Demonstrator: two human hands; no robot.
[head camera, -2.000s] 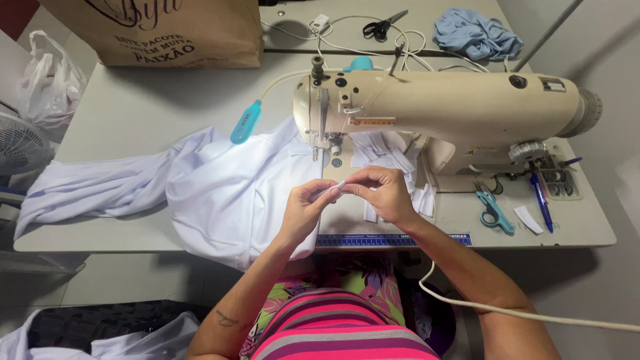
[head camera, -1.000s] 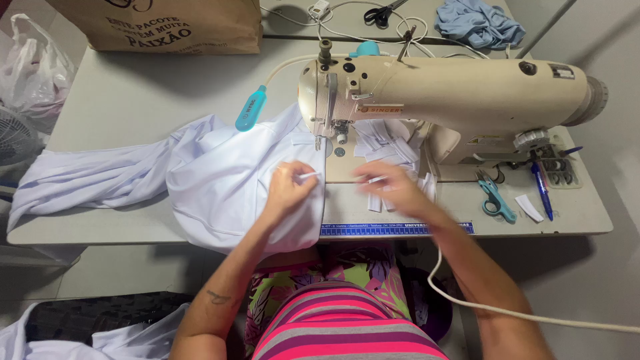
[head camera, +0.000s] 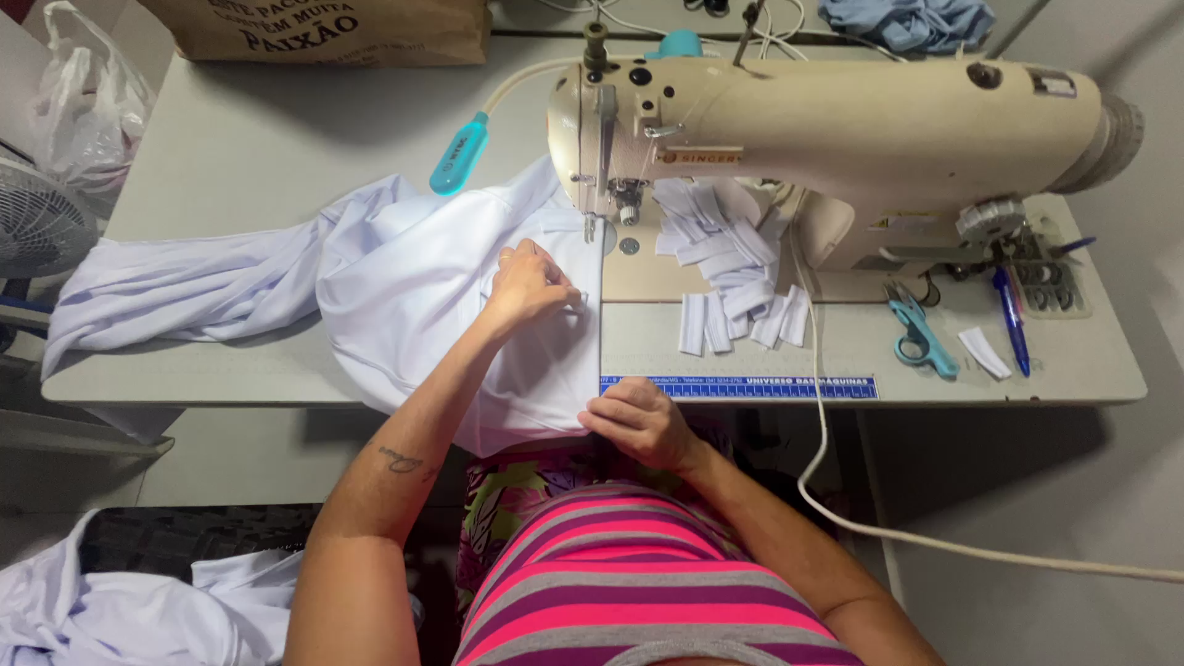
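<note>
White fabric (head camera: 398, 324) lies gathered across the table, its straight right edge running from below the needle area of a Singer sewing machine (head camera: 832, 120) to the table's front edge. My left hand (head camera: 534, 285) rests on this fabric with curled fingers; a small white piece seems to be at its fingertips, too hidden to be sure. At the front edge, my right hand (head camera: 643, 421) pinches the fabric's lower right corner. Short white fabric strips (head camera: 731, 250) are heaped on the machine bed, right of the needle, with several more (head camera: 708, 324) just in front of them.
A blue ruler (head camera: 786, 387) runs along the front edge. Teal thread snips (head camera: 916, 338), a blue pen (head camera: 1013, 324) and a white strip (head camera: 985, 353) lie at the right. A teal lamp (head camera: 460, 154) stands behind the fabric, a paper bag (head camera: 342, 28) farther back. A pale cable (head camera: 819, 407) hangs over the front edge.
My hands were together over a small white piece, then came apart. Now my left hand is down on the large fabric, and my right hand has moved toward me to its front corner.
</note>
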